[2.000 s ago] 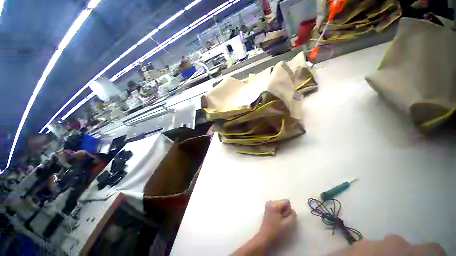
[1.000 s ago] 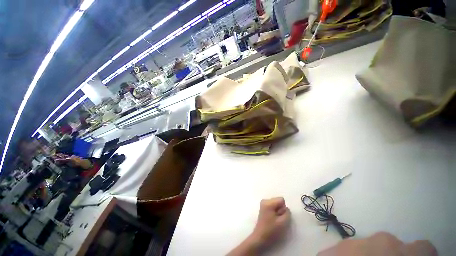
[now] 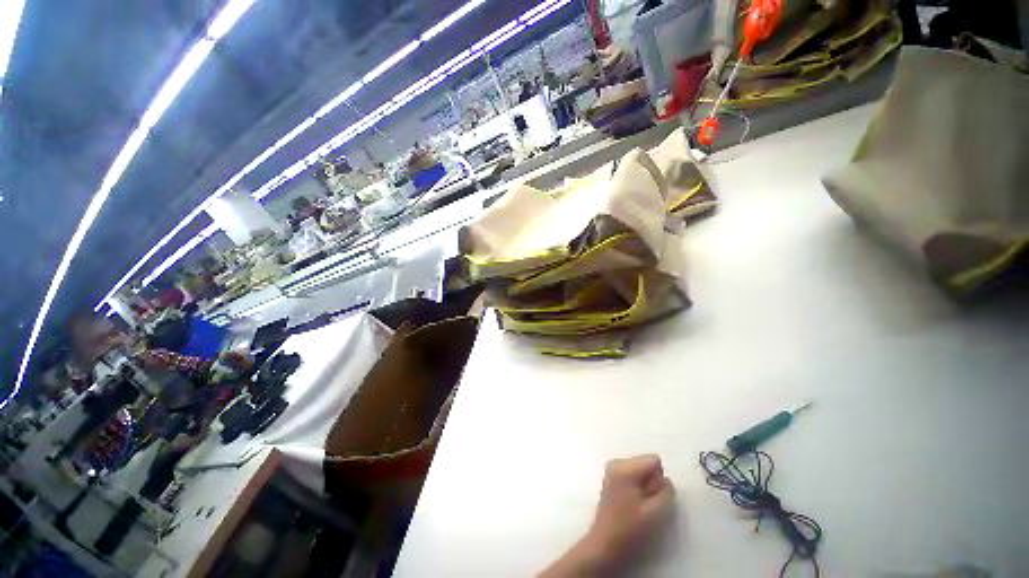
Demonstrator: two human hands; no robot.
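Note:
My left hand [image 3: 632, 502] rests on the white table [image 3: 542, 418] at bottom centre, curled into a fist, with nothing visible in it. To its right lies a loosely tangled bundle of thin black cord [image 3: 758, 493], its loose end reaching the bottom edge. A green-handled pointed tool [image 3: 762, 432] lies just above the cord, its thin metal tip pointing up and right. No hand touches the tool or cord. Of my right hand, at most a faint blurred sliver shows at the bottom right edge.
A pile of beige bags with yellow edging [image 3: 587, 243] lies on the far left table edge. Another beige bag [image 3: 953, 169] is at upper right. An orange tool [image 3: 709, 130] hangs on a cord near further bags [image 3: 812, 57]. A brown box [image 3: 401, 395] stands left of the table.
My right hand has dropped almost or fully out of the picture at bottom right, uncovering more cord. My left fist stays beside the cord. The view shifts slightly.

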